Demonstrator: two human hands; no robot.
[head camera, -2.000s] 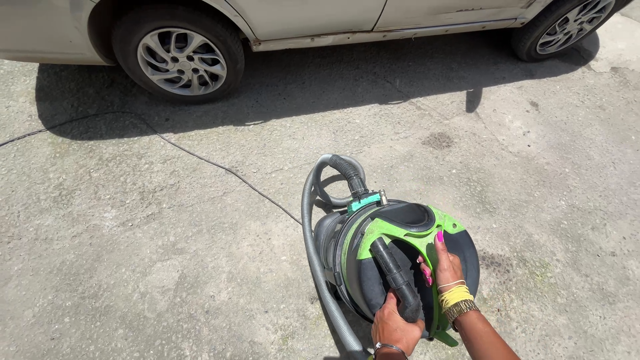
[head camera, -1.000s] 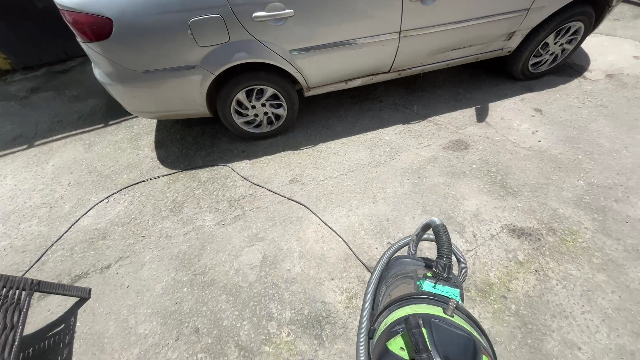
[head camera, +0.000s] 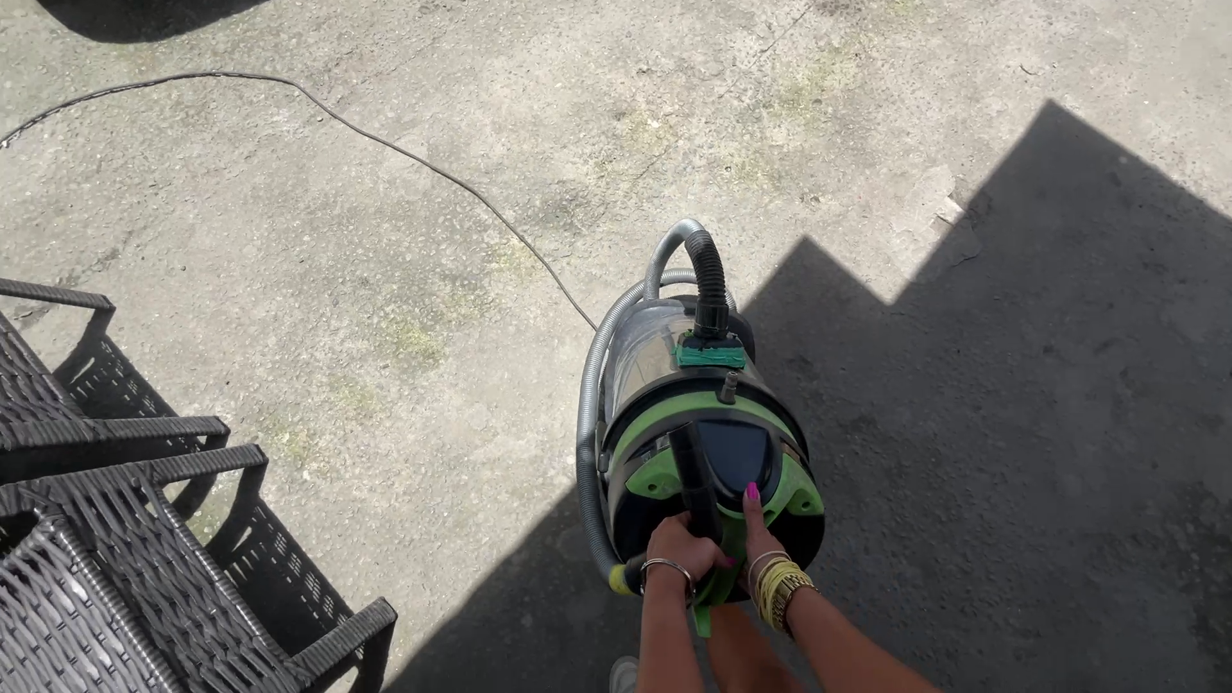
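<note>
A canister vacuum cleaner (head camera: 736, 452) in black and green, with a translucent tank, is tilted in front of my legs. Its grey corrugated hose (head camera: 589, 433) loops around the left side and joins a black elbow at the top near a teal part. My left hand (head camera: 681, 549) grips the black curved tube end (head camera: 695, 476) of the hose against the lid. My right hand (head camera: 760, 539) holds the green handle of the vacuum, its thumb pointing up along the lid; the fingers are mostly hidden underneath.
Dark woven wicker chairs (head camera: 144, 539) stand at the lower left. A thin black power cord (head camera: 423, 164) curves over the concrete ground (head camera: 481, 318) from the vacuum to the left edge. A stepped shadow covers the right side. One shoe (head camera: 624, 674) shows at the bottom.
The view has swung down and away from the silver car, which is out of sight. The vacuum, in my hands, has moved away from the car and now stands near the wicker chairs.
</note>
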